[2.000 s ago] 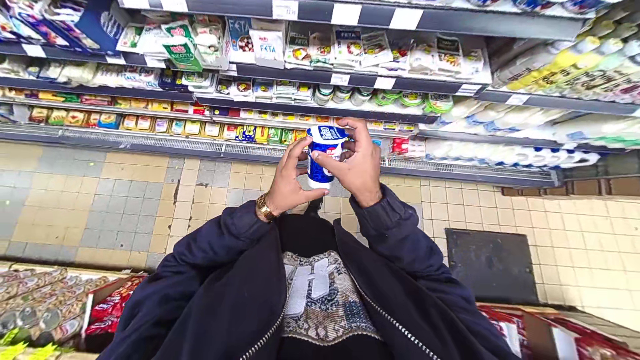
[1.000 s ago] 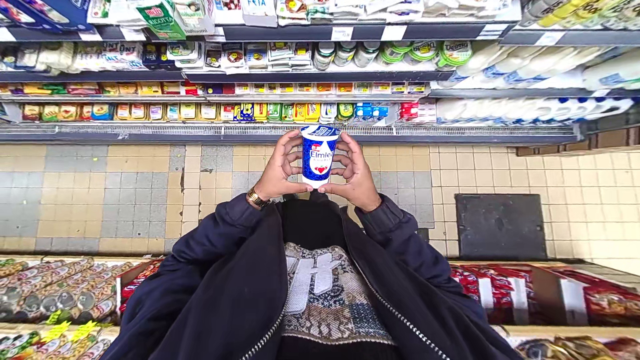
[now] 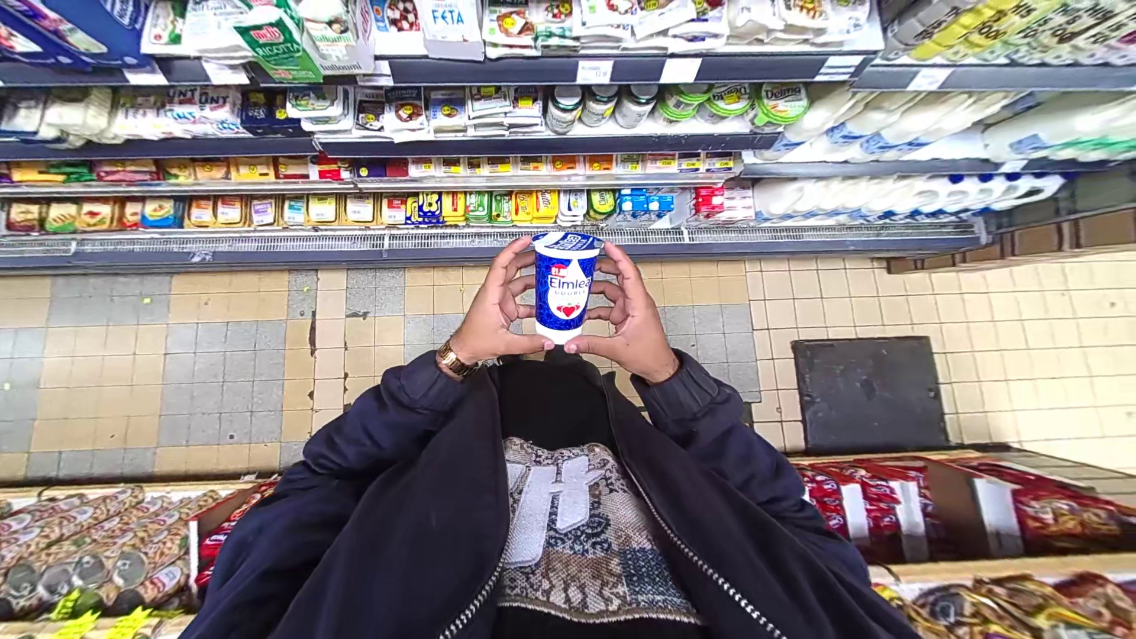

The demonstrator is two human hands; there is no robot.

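A blue and white plastic pot of Elmlea cream point(image 3: 564, 288) is held upright in front of my chest, its printed front toward the camera and its foil lid on top. My left hand point(image 3: 504, 306), with a gold-coloured watch at the wrist, grips the pot's left side, thumb at the base and fingertips near the rim and side. On the opposite side my right hand point(image 3: 628, 312) grips it the same way, its thumb also at the bottom edge. The two thumbs nearly meet under the pot. The backs of both hands face outward.
A chilled shelf unit point(image 3: 293, 253) spans the view ahead, with packed cheeses, tubs, jars and plastic milk bottles point(image 3: 896, 195). Behind me, low shelves carry cans point(image 3: 98, 541) and red packets point(image 3: 870, 506). A dark square plate point(image 3: 870, 393) lies on the tiled floor at right.
Two seconds ago the pot was tilted between my hands, with fingers over its front. It now stands upright with its front uncovered. Since one second ago, little has changed.
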